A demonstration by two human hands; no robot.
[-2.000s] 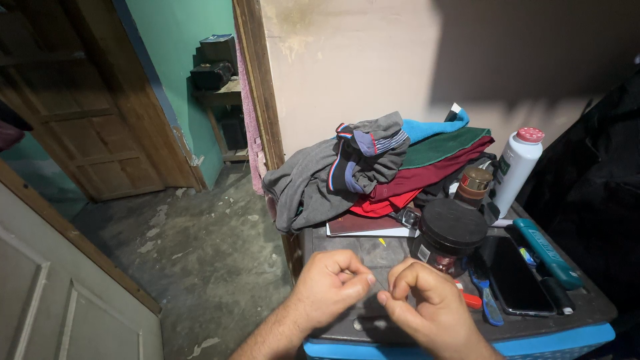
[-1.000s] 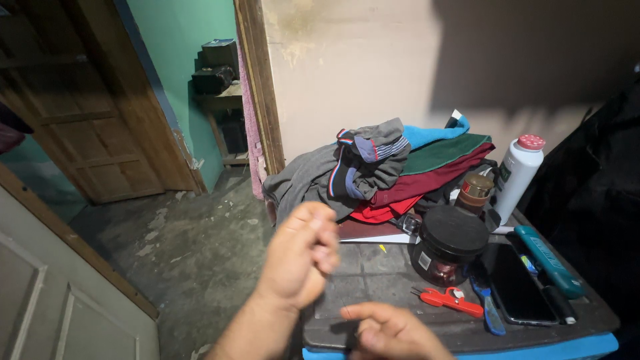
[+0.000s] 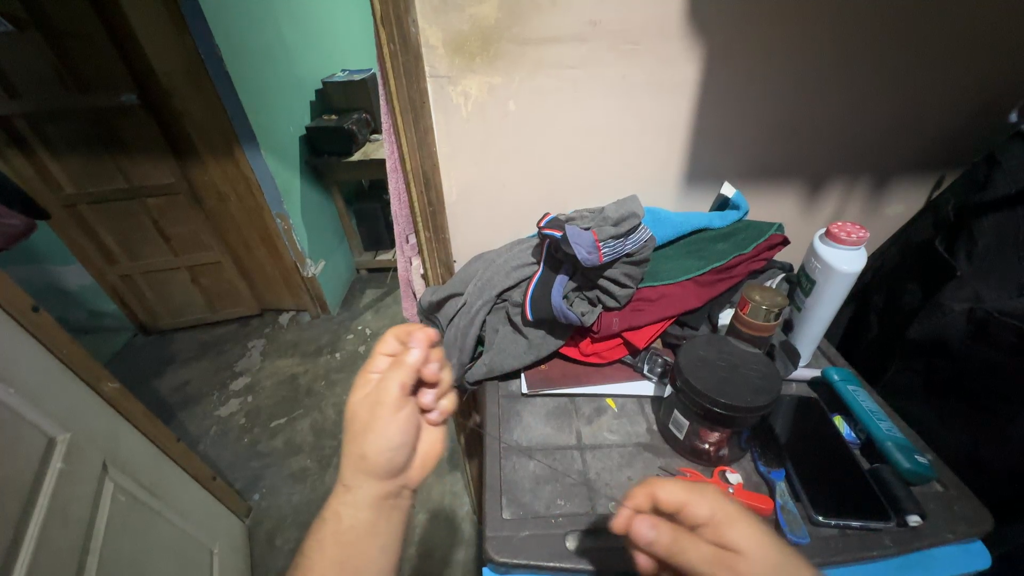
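My left hand [image 3: 400, 408] is raised left of the plastic drawer top [image 3: 536, 488], its thumb and fingers pinched together. A thin dark thread [image 3: 532, 454], only faintly visible, runs from it down toward my right hand [image 3: 688, 524]. That hand is low over the front edge, with thumb and forefinger closed at the thread's other end; whatever small thing is between its fingertips is too fine to make out. Just beyond it lie red-handled thread snips [image 3: 744, 494]. A blue-handled tool [image 3: 780, 496] and a black smartphone [image 3: 832, 460] are to their right.
Folded clothes [image 3: 512, 296] are piled at the back on a dark red book [image 3: 576, 376]. A black-lidded jar [image 3: 724, 384], a gold-capped bottle [image 3: 760, 308], a white bottle [image 3: 828, 288] and a teal case [image 3: 876, 424] stand or lie at the right. A panelled door [image 3: 104, 488] is at lower left.
My hands were close together two seconds ago and are now apart. My left hand has moved up and left, my right hand lower. The red snips show more fully than at first.
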